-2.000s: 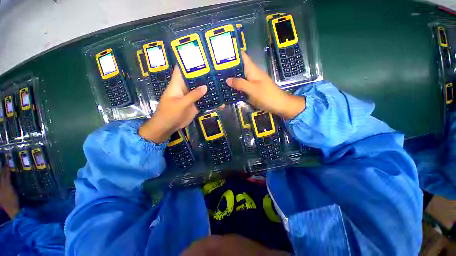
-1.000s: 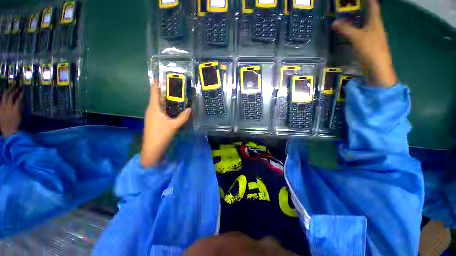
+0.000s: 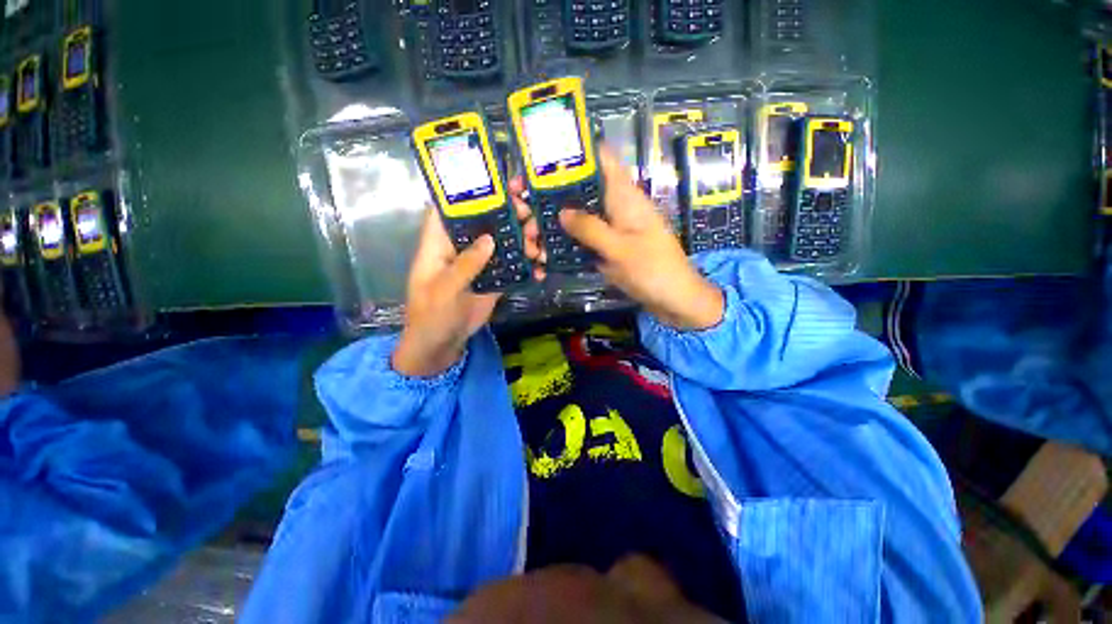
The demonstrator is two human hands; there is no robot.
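My left hand (image 3: 445,287) holds a keypad phone (image 3: 461,168) with a bright yellow frame and a lit white screen, its thumb on the keypad. My right hand (image 3: 628,238) holds a second such phone (image 3: 551,134), also lit, its thumb on the keys. Both phones are upright side by side above the clear plastic tray (image 3: 320,213). The front left pocket of the tray is empty. At the front right, a phone with a pale screen (image 3: 715,171) and one with a dark screen (image 3: 828,152) lie over other phones. The back row is cut off by the top edge.
Neighbouring trays with phones stand at the left (image 3: 134,293) and at the right edge. The trays lie on a dark green bench top (image 3: 220,146). Blue sleeves of other people show at the lower left (image 3: 146,451) and right (image 3: 1037,354).
My hands have come together over the front row; each now holds a lit phone. The front left pocket, which held a phone, is now empty. The view has shifted.
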